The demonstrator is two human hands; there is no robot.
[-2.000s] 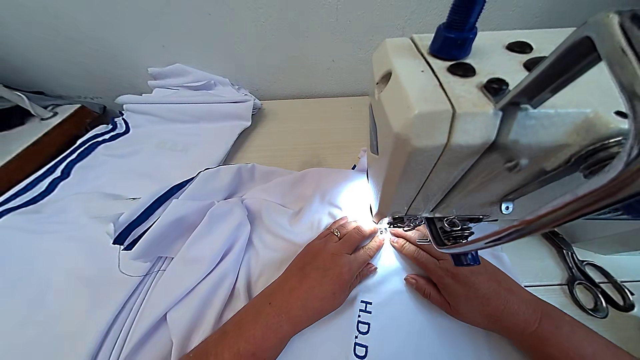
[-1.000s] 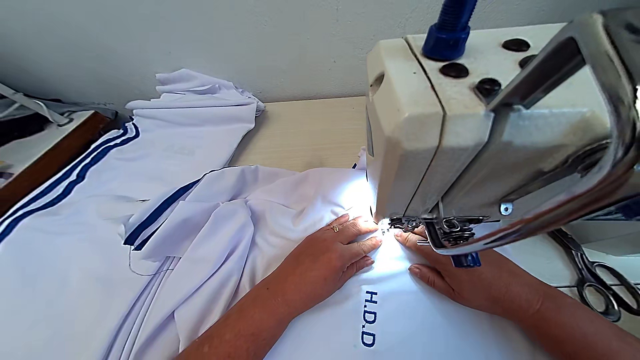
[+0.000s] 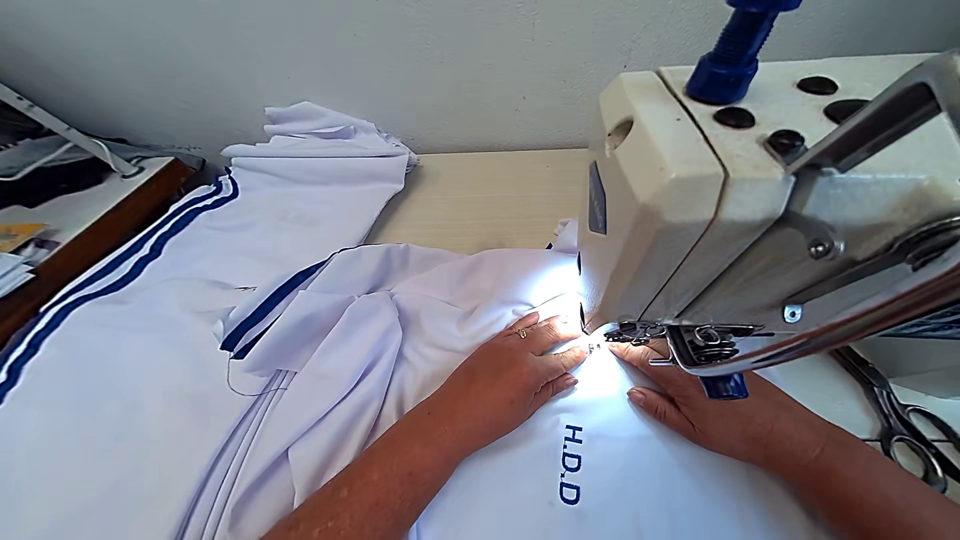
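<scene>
White fabric (image 3: 637, 480) with dark blue lettering lies under the head of a sewing machine (image 3: 660, 195), whose lamp lights the sewing spot brightly. My left hand (image 3: 517, 375), with a ring on one finger, rests flat on the cloth just left of the presser foot area. On the right side of that spot, my right hand (image 3: 697, 412) presses on the same fabric, its fingertips partly hidden behind the machine's metal parts. Neither hand grips the cloth between its fingers. Glare hides the needle. A folded piece with a navy stripe (image 3: 277, 304) lies to the left, a loose thread hanging from it.
More white fabric with navy stripes (image 3: 150, 255) spreads over the left side. Metal scissors (image 3: 892, 420) lie at the right, beyond my right forearm. Behind is a pale wooden tabletop (image 3: 487, 195) against the wall. A brown-edged surface (image 3: 97, 232) holding papers stands at far left.
The lettering on the cloth lies a little farther toward the machine than in the earliest frame. Both hands stay beside the lit spot.
</scene>
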